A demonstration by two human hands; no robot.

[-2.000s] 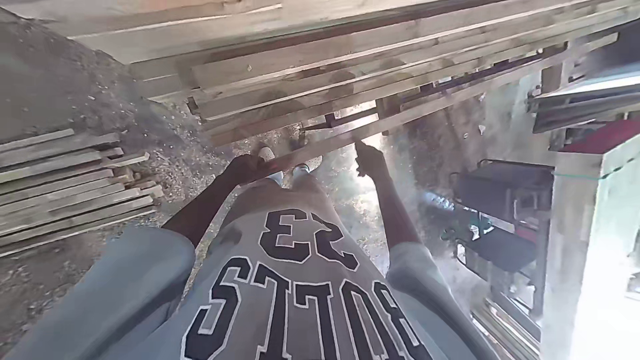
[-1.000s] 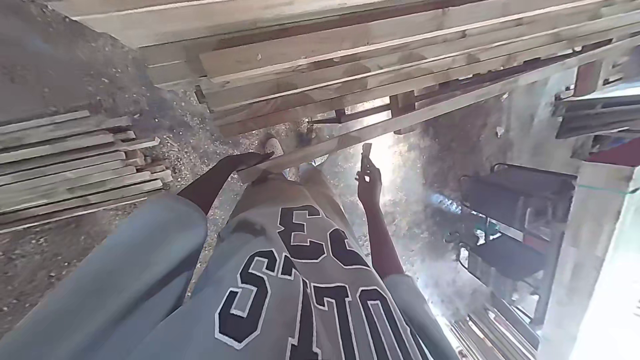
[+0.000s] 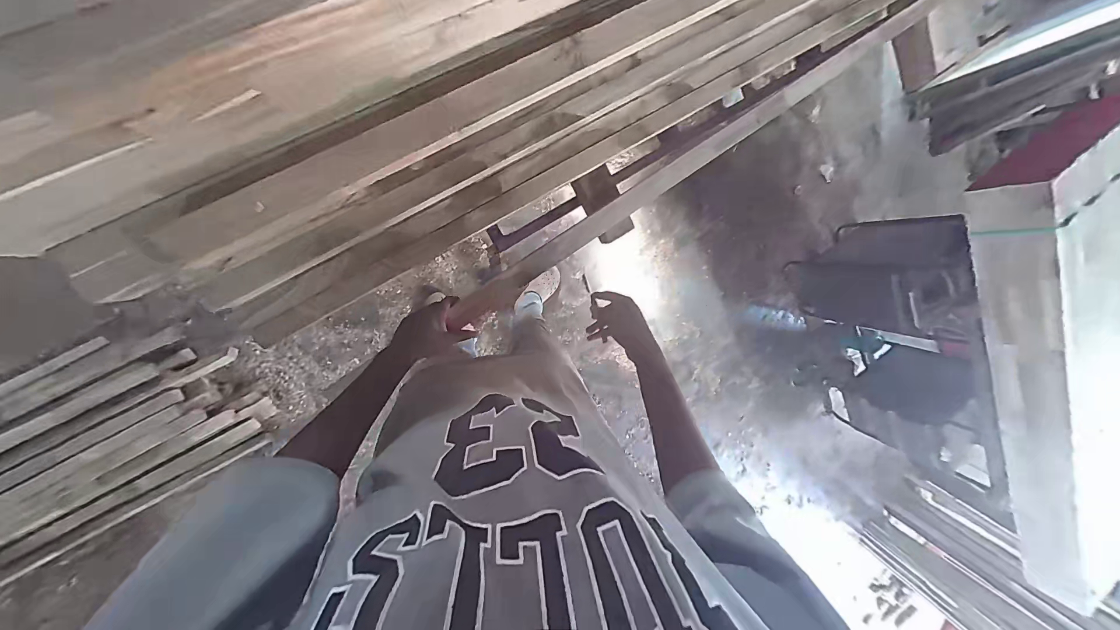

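Note:
My left hand (image 3: 430, 327) is closed around the near end of a long wooden board (image 3: 639, 197), which runs away to the upper right. Beside that board, on its left, lie several more long boards (image 3: 437, 188) in parallel. To the right of the held board and apart from it is my right hand (image 3: 618, 324), fingers bent, with a thin, short object (image 3: 588, 284) at its fingertips; it could be a pencil, but the blur hides what it is.
A stack of cut boards (image 3: 105, 429) lies on the ground at the left. Wide planks (image 3: 262, 79) cross the top left. Dark chairs (image 3: 884, 280) stand at the right by a pale post (image 3: 1024, 350). More long pieces (image 3: 954, 551) lie at the lower right. My feet are on littered ground.
My right hand was at the board's edge two seconds ago and is now apart from it, to the right. My left hand stays at the board's near end.

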